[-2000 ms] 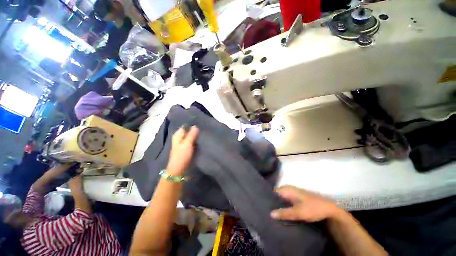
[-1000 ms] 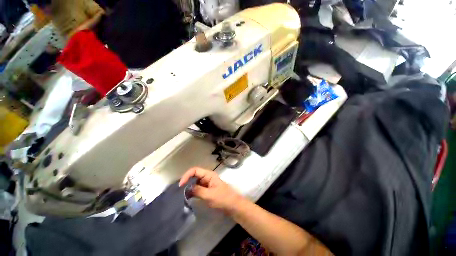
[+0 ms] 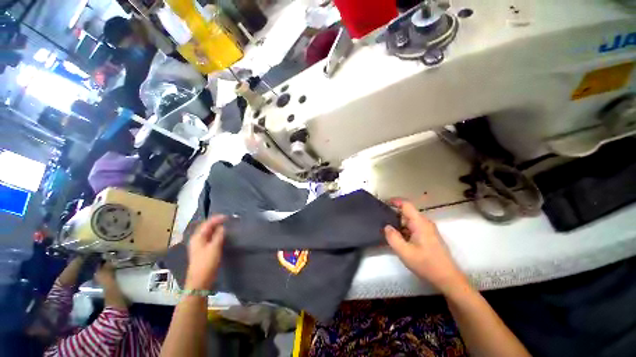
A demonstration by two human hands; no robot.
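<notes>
A dark grey garment panel [image 3: 244, 272] lies across the table edge in front of the sewing machine [image 3: 418, 90], with a folded strip along its upper part. A small shield badge [image 3: 293, 261] with an orange-yellow border faces up on it. My left hand [image 3: 206, 254] grips the panel's left side. My right hand [image 3: 417, 244] pinches its right end between thumb and fingers. The presser foot area [image 3: 322, 187] is just behind the cloth; whether the needle is in the cloth cannot be told.
Scissors [image 3: 503, 192] lie on the bed under the arm, beside a flat black pad [image 3: 589, 188]. A person in striped sleeves works at another cream machine [image 3: 122, 226] on the left. A yellow-edged bin [image 3: 303, 335] of patterned cloth is below the table.
The view has swung back left from the machine's right end. My left hand is in view again on the panel. The badge now shows, and the panel is held stretched between both hands.
</notes>
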